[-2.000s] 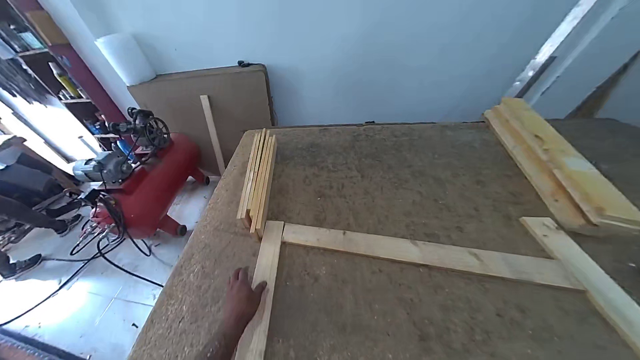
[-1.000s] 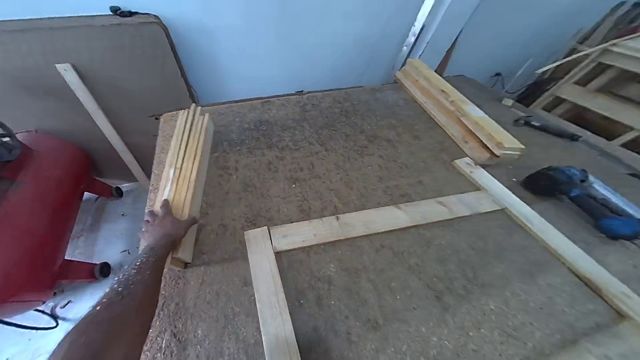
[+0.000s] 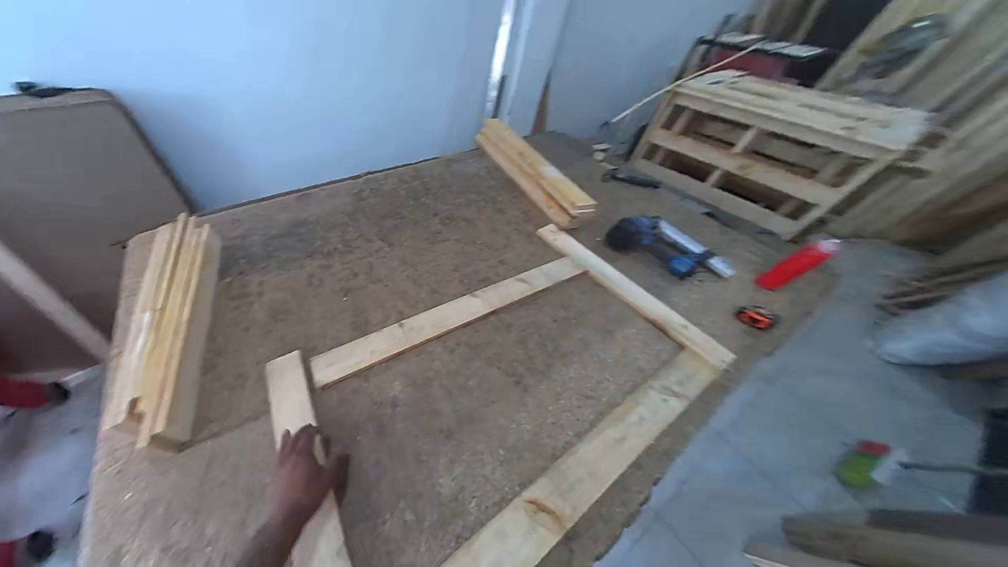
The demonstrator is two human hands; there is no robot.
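My left hand lies on the left wooden board, its fingers over the face and edge near the upper end. A cross board runs from beside that board to the right board. Nearer me, a wide knotted board meets the right board's lower end, and the pieces outline a frame lying flat. A stack of narrow boards stands left of my hand at the table's left edge. Another board stack lies at the far side. My right hand is out of view.
On the particle-board table lie a blue and black power tool, a red bottle and an orange tape measure. A slatted wooden structure stands beyond. Tiled floor borders the table's right edge.
My left hand has left the left stack of boards, where it was one second ago, and is back on the frame's left board. The view has swung right.
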